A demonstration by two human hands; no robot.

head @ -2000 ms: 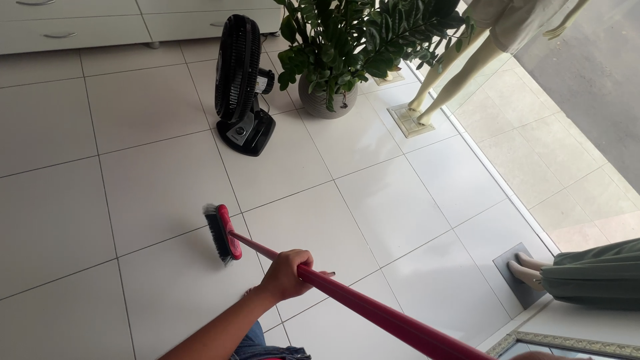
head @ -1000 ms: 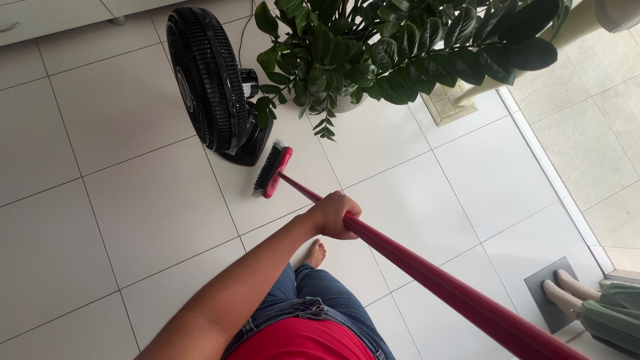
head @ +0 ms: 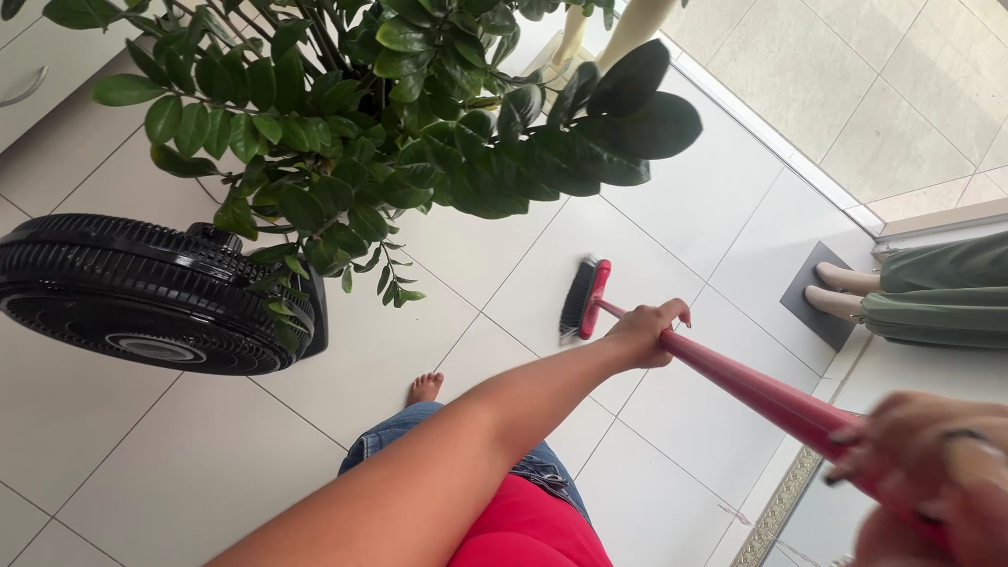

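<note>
My left hand [head: 647,335] is closed around the lower part of the red handle [head: 756,386] of a push broom. My right hand [head: 937,472], blurred at the right edge, grips the handle higher up and wears a ring. The broom head [head: 585,299], red with dark bristles pale at the tips, lies just beyond my left hand over the white floor tiles [head: 504,268]. Its bristles face left, toward the plant and fan.
A black fan [head: 157,291] stands at left, beneath a leafy potted plant [head: 378,134]; its pot is hidden. Mannequin feet on a dark base plate [head: 823,295] are at right, near a patterned frame [head: 776,508]. A drawer front [head: 39,87] is upper left. My bare foot [head: 425,388] is below.
The broom head has moved away from beside the fan to the tiles right of it. My right hand has come into view on the handle. The view has shifted and turned.
</note>
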